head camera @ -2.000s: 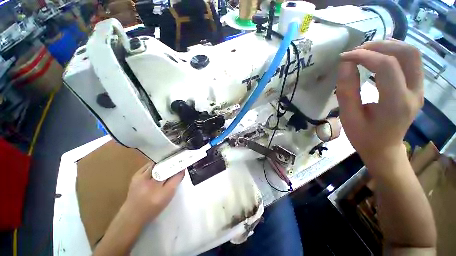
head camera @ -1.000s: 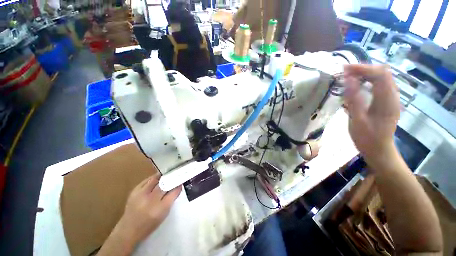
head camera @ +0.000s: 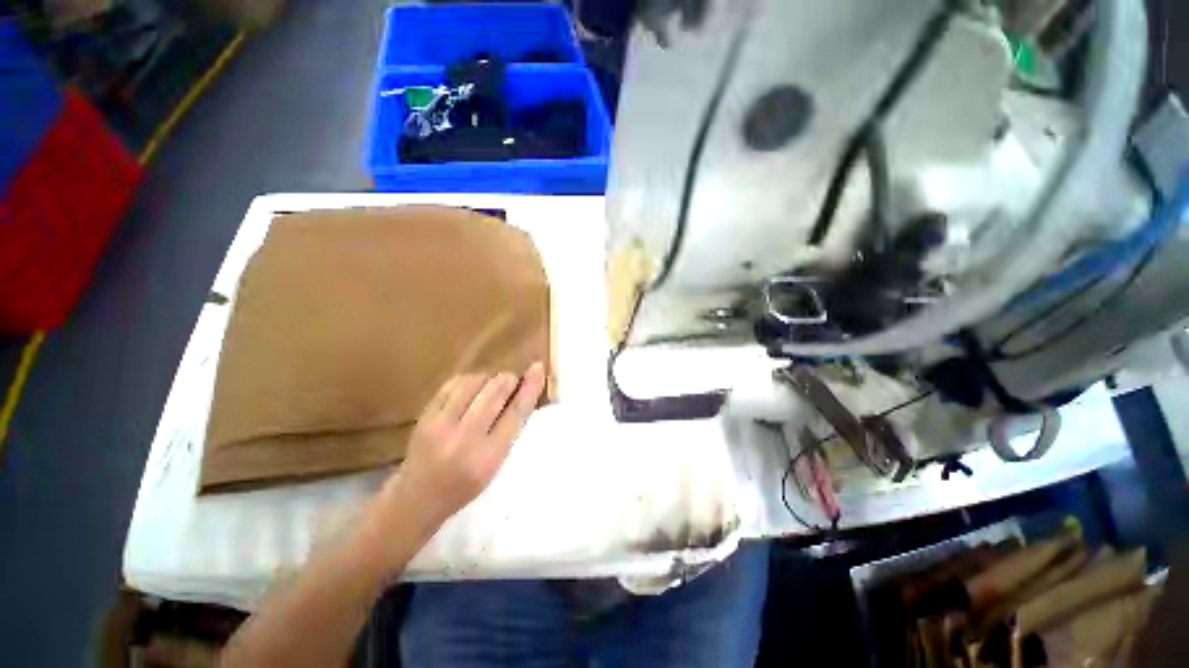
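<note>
The brown panel lies flat on the white table left of the sewing machine, with a folded or layered strip along its near edge. My left hand is at its near right corner, fingers together on top and holding the edge; the thumb is hidden. The panel is apart from the needle area. The off-white sewing machine head fills the upper right, blurred. The white bar and black block show below it. My right hand is not in view.
A blue bin with dark items stands behind the table. Pink-red snips and a tape roll are near the machine base. Brown panels are piled low right. A red container is at left.
The view has swung left and down. My left hand and the brown panel have come away from the needle area to the left. My right hand has left the picture.
</note>
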